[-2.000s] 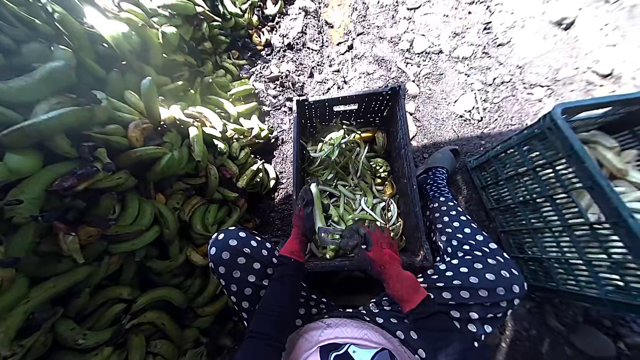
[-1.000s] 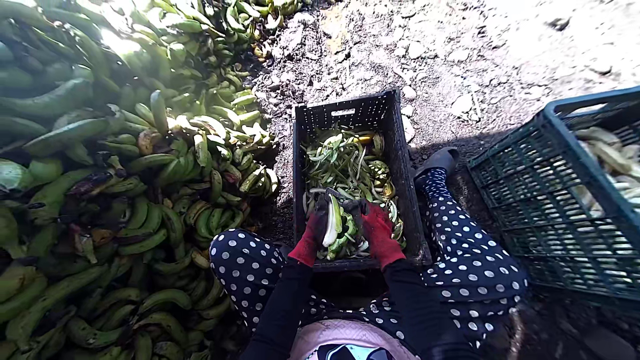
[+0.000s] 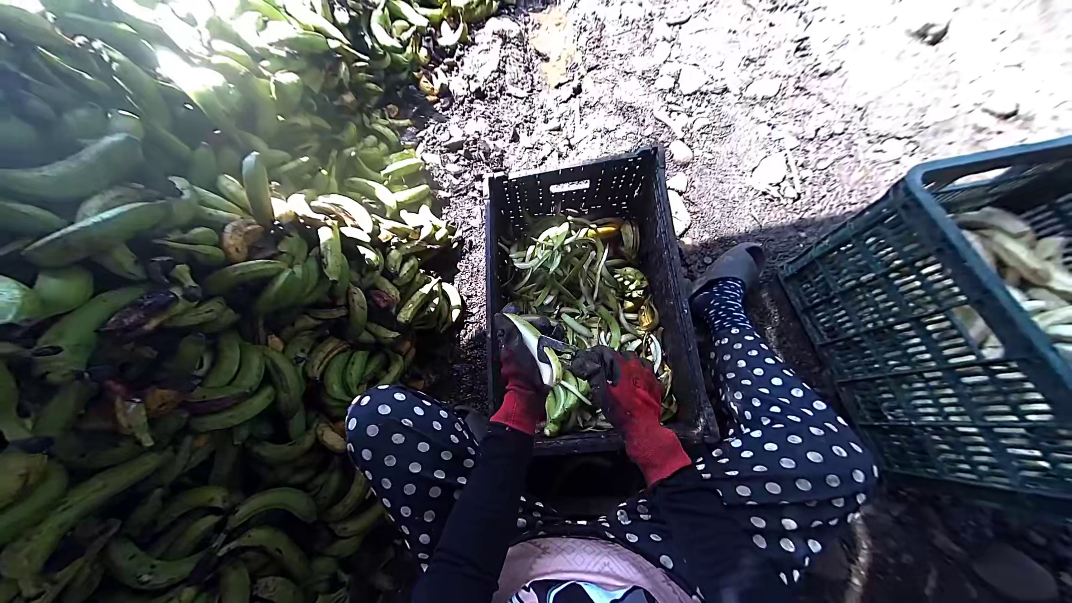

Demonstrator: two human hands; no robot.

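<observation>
My left hand (image 3: 521, 368), in a red and black work glove, holds a partly peeled green plantain (image 3: 533, 342) with pale flesh showing. Close to its right is my right hand (image 3: 615, 381) in a matching glove, fingers curled near the plantain; a dark tool seems to lie between the hands, too small to identify. Both hands are over the near part of a black plastic crate (image 3: 684, 335). Strips of green peel (image 3: 553, 260) and several green plantains (image 3: 563, 406) lie inside it, with a yellow piece near the far end.
A large heap of green plantains (image 3: 243, 352) fills the left side. At the right stands a dark green plastic crate (image 3: 904, 293) holding peeled plantains (image 3: 1017, 251). My legs in polka-dot trousers (image 3: 779, 452) flank the black crate. Beyond is stony ground (image 3: 745, 109).
My hands, close together around the plantain one second ago, are now slightly apart, with the right hand farther to the right. More pale flesh faces the camera than two seconds ago.
</observation>
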